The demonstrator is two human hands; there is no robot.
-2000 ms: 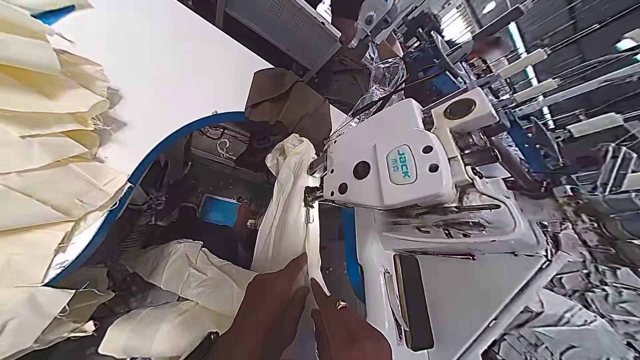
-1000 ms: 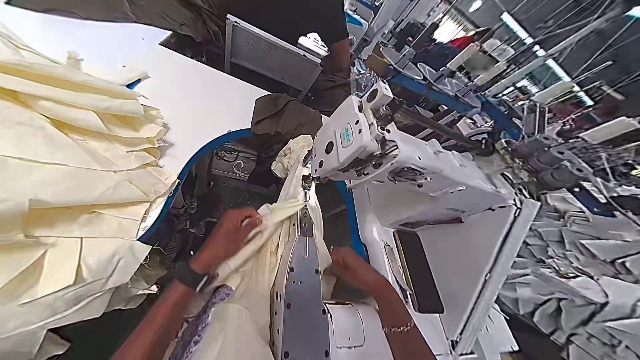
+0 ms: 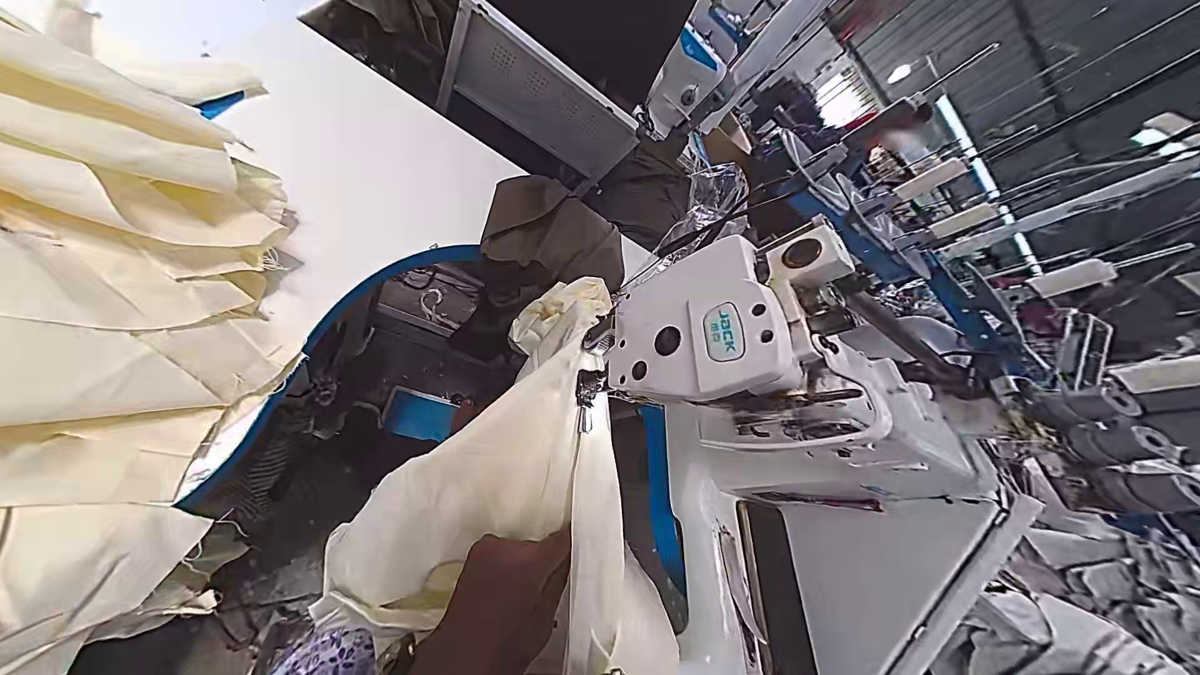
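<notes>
Cream fabric runs through the presser foot of a white Jack sewing machine, with a bunched part lying behind the foot. Below the foot, a narrow folded strip of this cloth hangs toward the bottom edge. My left hand holds the fabric just left of the strip; its fingertips are partly hidden at the fold. A dark wristband and a purple patterned cloth show beside that wrist. My right hand is out of view.
Pleated cream fabric pieces are heaped on the white table at left. Its blue edge curves around an opening. A dark brown cloth lies behind the machine. Thread cones and grey fabric pieces are at right.
One second ago both hands were spread on either side of the cloth below the foot. My left hand is now close against the strip, and my right hand has left the view.
</notes>
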